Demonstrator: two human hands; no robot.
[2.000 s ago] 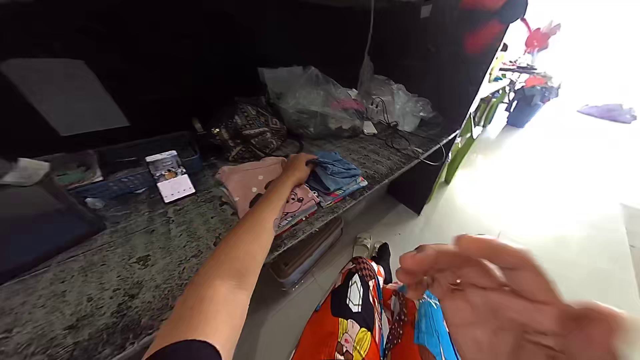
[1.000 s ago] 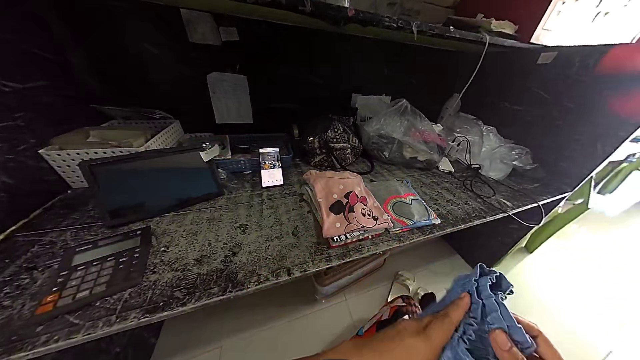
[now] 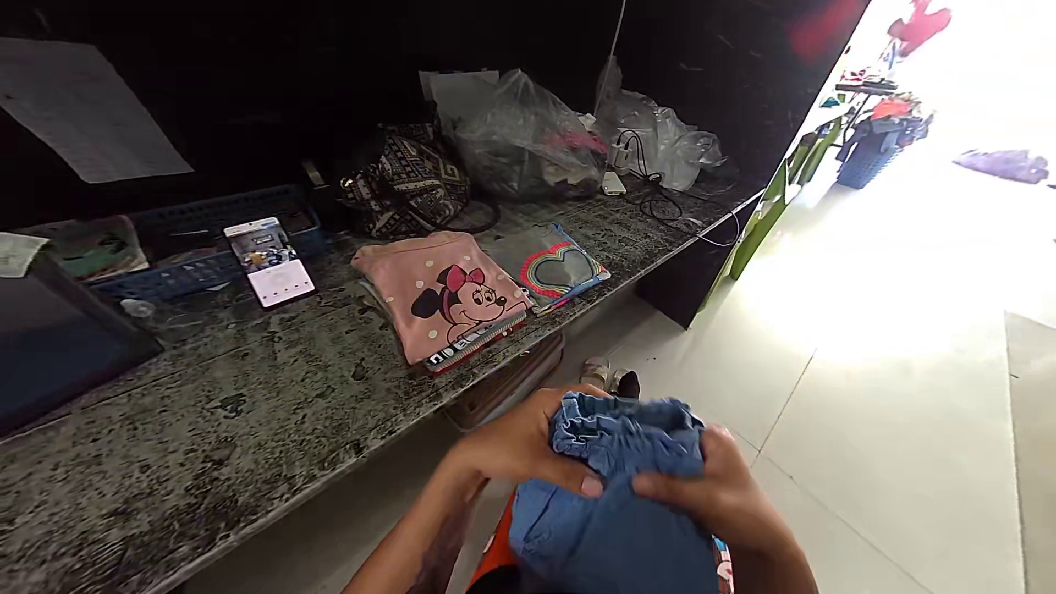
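Both hands grip a blue denim garment (image 3: 627,511) with a gathered elastic waistband, held over my lap. My left hand (image 3: 536,445) holds its left side just below the waistband, thumb on the front. On the opposite side, my right hand (image 3: 714,487) has its thumb pressed on the front of the cloth. Beyond them on the counter lies a stack of folded clothes topped by a pink polka-dot garment with a Minnie Mouse print (image 3: 450,293). Beside that stack is a folded grey-blue garment with a rainbow-edged heart (image 3: 561,268).
The worn stone-patterned counter (image 3: 214,437) carries a propped smartphone (image 3: 270,262), a blue plastic basket (image 3: 181,268), a dark screen (image 3: 58,346), a patterned bag (image 3: 408,181), clear plastic bags (image 3: 528,140) and black cables (image 3: 656,194). Below the counter sits a container (image 3: 516,384).
Two seconds ago my left hand was on blue denim atop the counter clothes; the denim is now in both hands over my lap. The view has swung left, then back right.
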